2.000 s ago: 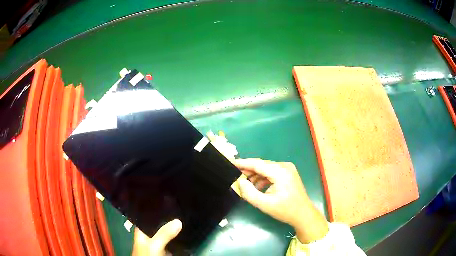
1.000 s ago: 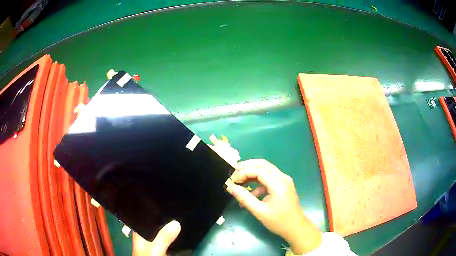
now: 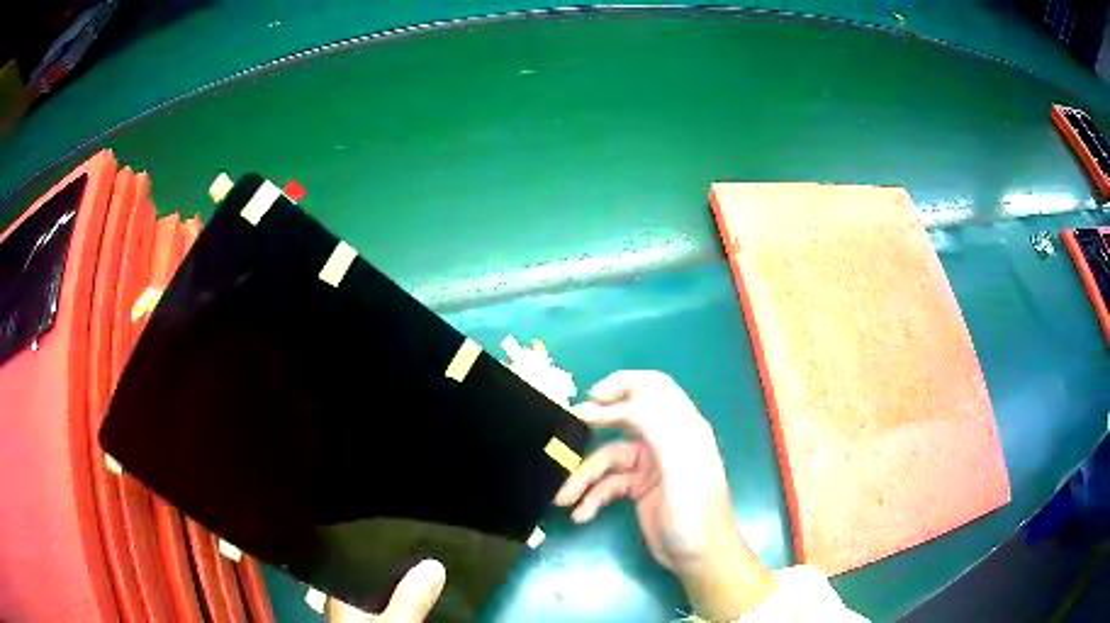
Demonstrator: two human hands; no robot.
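A glossy black display panel (image 3: pixel 317 377) is held tilted at the centre left. Pale yellow tape tabs (image 3: pixel 338 263) sit along its upper right edge, and others stick out at its left and lower edges. My left hand (image 3: pixel 408 596), cut off by the bottom edge, grips the panel's lower edge with the thumb on the front; its other fingers are mostly hidden. My right hand (image 3: pixel 676 475) is at the panel's right corner beside a tape tab (image 3: pixel 562 454), fingers apart, fingertips at the edge. A crumpled removed tape pile (image 3: pixel 541 369) lies behind the panel.
Orange-red foam trays (image 3: pixel 104 402) stand at the left, one with a black panel (image 3: pixel 43 262). An orange foam sheet (image 3: pixel 864 365) lies on the green mat (image 3: pixel 584 134) at the right. Parts of more foam trays with black panels (image 3: pixel 1092 262) show at the right edge.
The panel has turned and shifted left; the bright reflection has left its front and more tabs show along its upper right edge. My right fingers, pinched at the corner before, are spread.
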